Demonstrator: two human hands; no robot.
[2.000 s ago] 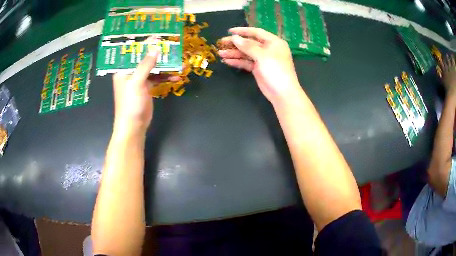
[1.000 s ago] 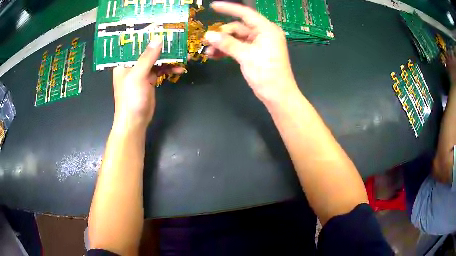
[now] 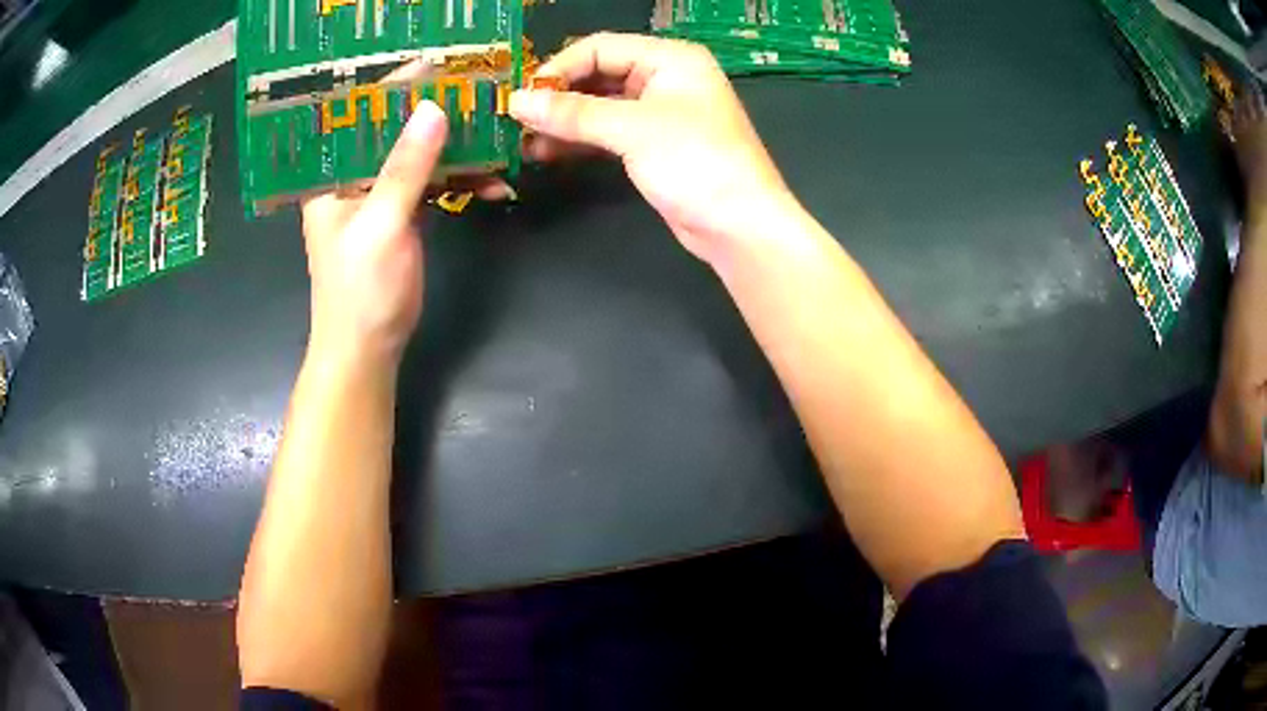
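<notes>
A green PCB panel (image 3: 285, 146) with orange flex circuits in rows is held up over the bench, its far end cut off by the top edge. My left hand (image 3: 368, 250) grips its near edge, thumb on top and fingers underneath. My right hand (image 3: 646, 132) is at the panel's right edge, thumb and forefinger pinched on a small orange flex circuit (image 3: 545, 85). The pile of loose flex circuits is mostly hidden behind the panel and my hands; a few pieces (image 3: 452, 202) show below the panel's near edge.
A stack of green panels (image 3: 778, 42) lies at the far side. Fitted panels lie at left (image 3: 146, 208) and right (image 3: 1142, 229). Another green stack (image 3: 1153, 63) is at far right, near a neighbouring person's arm (image 3: 1241, 320). A red stool (image 3: 1077, 507) stands below the bench edge.
My right hand has moved from the loose pile to the panel's right edge with a flex circuit between its fingertips. My left hand still holds the panel. The view has shifted slightly.
</notes>
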